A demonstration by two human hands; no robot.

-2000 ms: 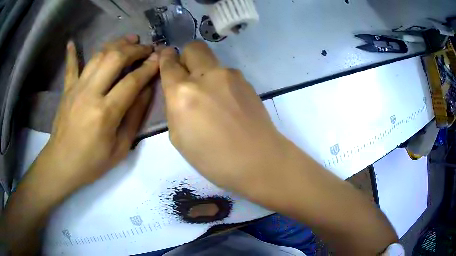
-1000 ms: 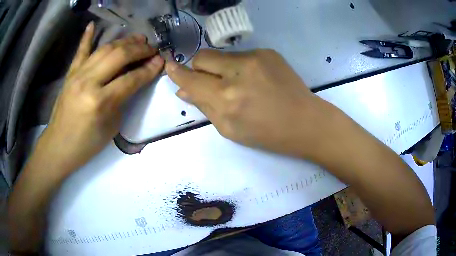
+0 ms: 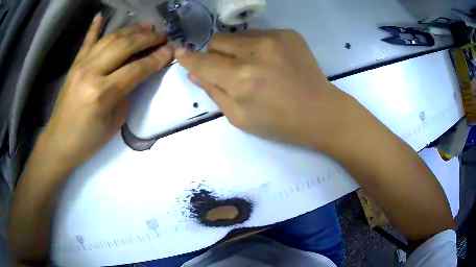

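Observation:
Grey-brown cloth (image 3: 26,78) lies folded at the left edge and runs under my left hand towards the needle. My left hand (image 3: 102,78) presses and pinches the cloth's edge just in front of the presser foot (image 3: 169,18). My right hand (image 3: 266,83) has its thumb and index fingertips together beside the left fingertips, at the rim of the round needle plate (image 3: 197,23). Whether the right fingertips hold the cloth's edge is hidden. A white ribbed knob (image 3: 241,10) stands right of the plate.
Black thread snips (image 3: 407,36) lie on the pale machine bed (image 3: 308,18) at the right. A box of odds and ends (image 3: 464,73) is at the far right. The white tabletop (image 3: 125,198) has a ruler edge and a dark worn patch (image 3: 222,211).
The cloth has gone from under the hands' near side, baring the bed. My right hand has shifted right and turned flatter. The view has tilted slightly, moving the knob and plate up.

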